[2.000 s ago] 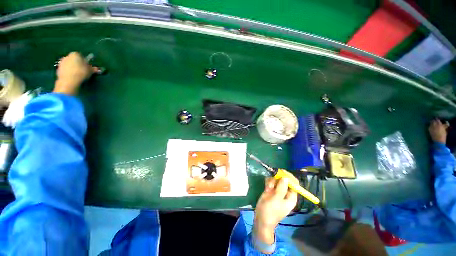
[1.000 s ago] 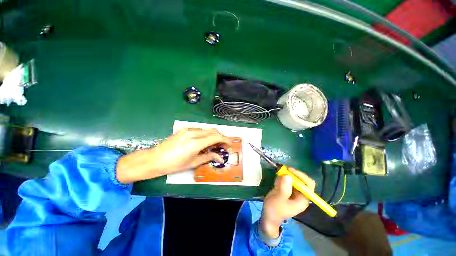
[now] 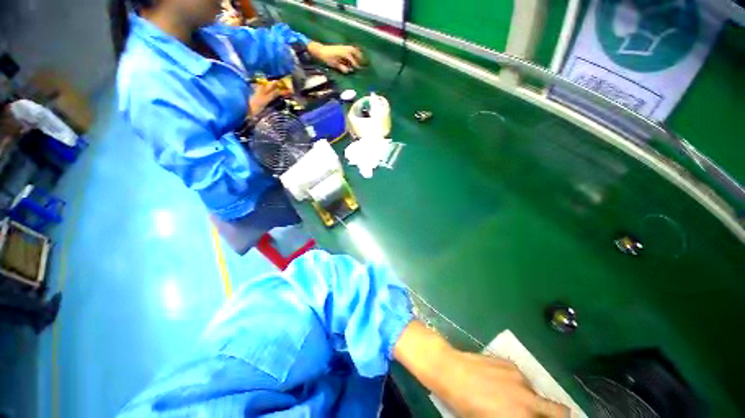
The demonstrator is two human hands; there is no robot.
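My left hand (image 3: 482,384) is at the bottom edge, blurred and partly cut off, over the white paper sheet (image 3: 523,356). What its fingers touch or hold does not show. A thin solder wire (image 3: 449,318) runs across the green bench to the paper from the reel holder (image 3: 336,204). A round LED board (image 3: 562,318) lies on the bench beyond the paper, and another board (image 3: 629,243) lies farther back. The orange plate, my right hand and the soldering iron are out of the picture.
A black fume extractor fan (image 3: 637,392) is cut off at the bottom right. Another worker in a blue smock (image 3: 184,106) sits at the left beside a round wire guard (image 3: 280,140) and a blue box (image 3: 325,121). A pale reel (image 3: 369,117) and a far board (image 3: 422,116) are on the bench.
The view has swung left, showing the neighbouring worker. The orange plate and my right hand with the iron have left the picture. My left hand now shows at the bottom edge.
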